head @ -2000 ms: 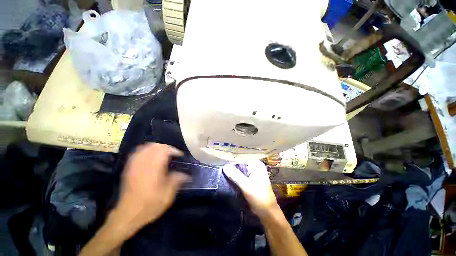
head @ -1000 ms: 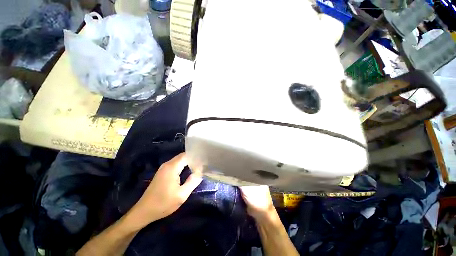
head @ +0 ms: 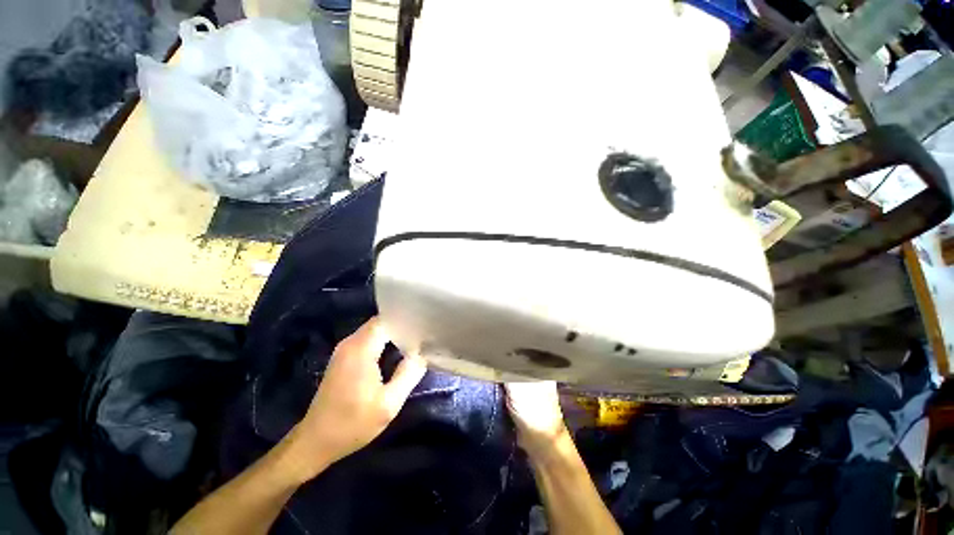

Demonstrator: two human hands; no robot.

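A dark navy denim garment with pale stitch lines lies under the cream-white sewing machine head and hangs over the table's front edge. My left hand is on the cloth at the head's lower left, thumb and fingers pinched at the cloth; its fingertips are partly hidden by the head. My right hand is on the cloth just below the head, its fingers hidden under it. Bright light falls on the cloth between my hands. The needle is hidden.
A clear plastic bag of whitish pieces sits on the cream table at left. The ribbed handwheel is behind it. A dark curved bar juts out at right. Cloth heaps lie at left and right.
The machine head appears lower in view than two seconds ago. My left hand has come from over the cloth to the head's edge and pinches there. The cloth's upper left part has shifted.
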